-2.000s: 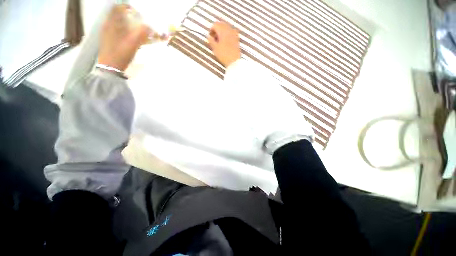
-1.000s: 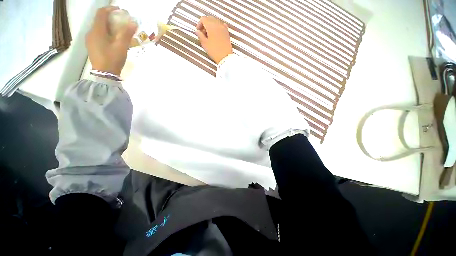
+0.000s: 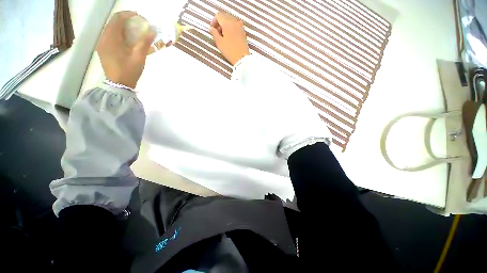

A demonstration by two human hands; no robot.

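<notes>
Narrow brown strips [image 3: 326, 58] lie in close parallel rows with white gaps, on a large white sheet [image 3: 213, 128]. My left hand [image 3: 122, 50] is closed around a small pale translucent bottle [image 3: 140, 33]. The bottle's yellowish tip points right, at the upper left ends of the strips. My right hand [image 3: 229, 36] rests over the left part of the rows with its fingers curled in. Whether it pinches a strip or holds anything cannot be told.
A cream bag part with a looped handle [image 3: 392, 141] lies at the right, beside dark brown straps [image 3: 472, 117]. A striped-edge stack [image 3: 29, 69] and brown layered pieces [image 3: 63, 24] are at the upper left. A pale roll [image 3: 80, 58] lies left of my left hand.
Over the last second my left hand and the bottle have shifted slightly right. My right hand has moved up a little. The strips look unchanged.
</notes>
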